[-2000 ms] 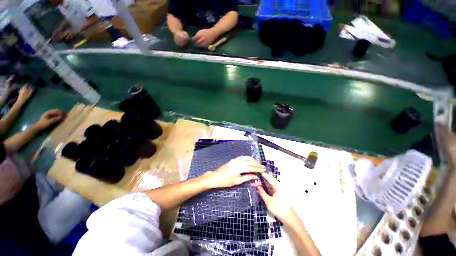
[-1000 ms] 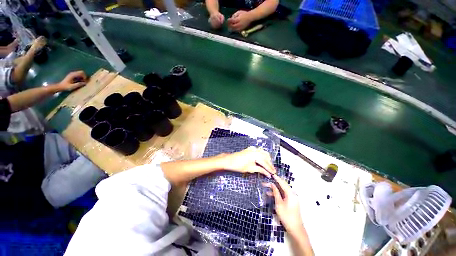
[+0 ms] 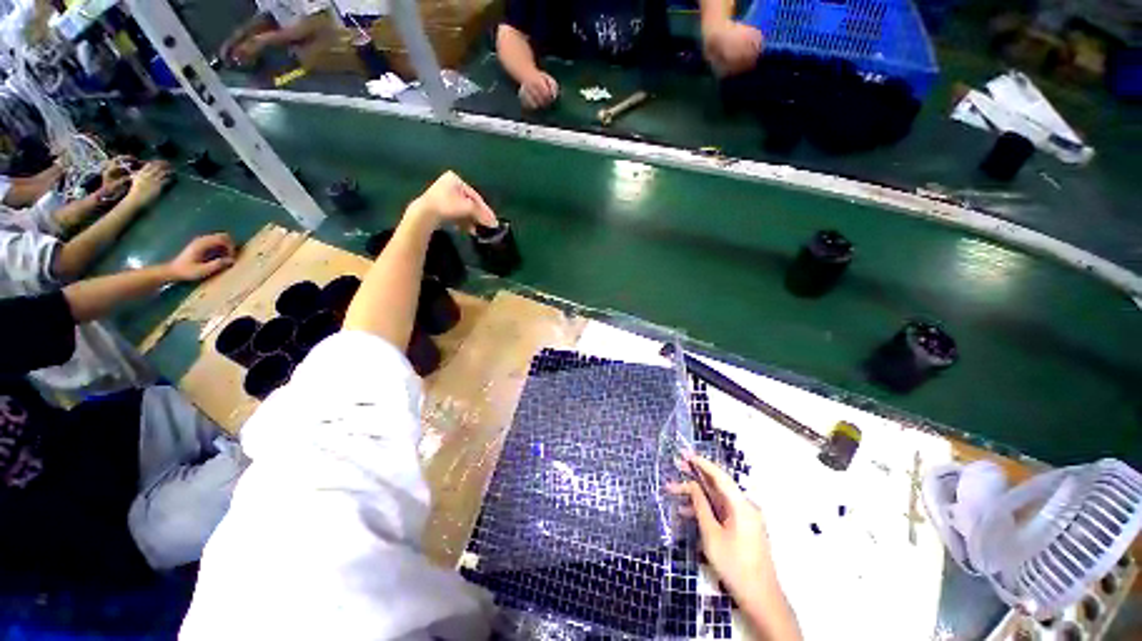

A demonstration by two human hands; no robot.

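My left hand (image 3: 453, 200) reaches out over the near edge of the green belt, its fingertips at the top of a black cylindrical unit (image 3: 497, 248). Whether it grips the unit or holds a small pad cannot be seen. The dark gridded pad sheet (image 3: 576, 463) lies on the white board, with wrinkled clear film (image 3: 676, 438) raised along its right side. My right hand (image 3: 729, 520) is at the sheet's right edge, fingers bent by the film. Something dark shows between its fingers, but I cannot tell if it is held.
Black sleeves (image 3: 301, 301) cluster on cardboard (image 3: 207, 388) at left. Two more units (image 3: 820, 263) stand on the belt. A mallet (image 3: 764, 407) lies beyond the sheet. A white fan (image 3: 1064, 532) and holed tray (image 3: 1087, 614) are at right. People work at left and across the belt.
My left hand has left the sheet and moved forward and left to the unit on the belt. My right hand stays by the sheet's right edge. The film there now stands up more.
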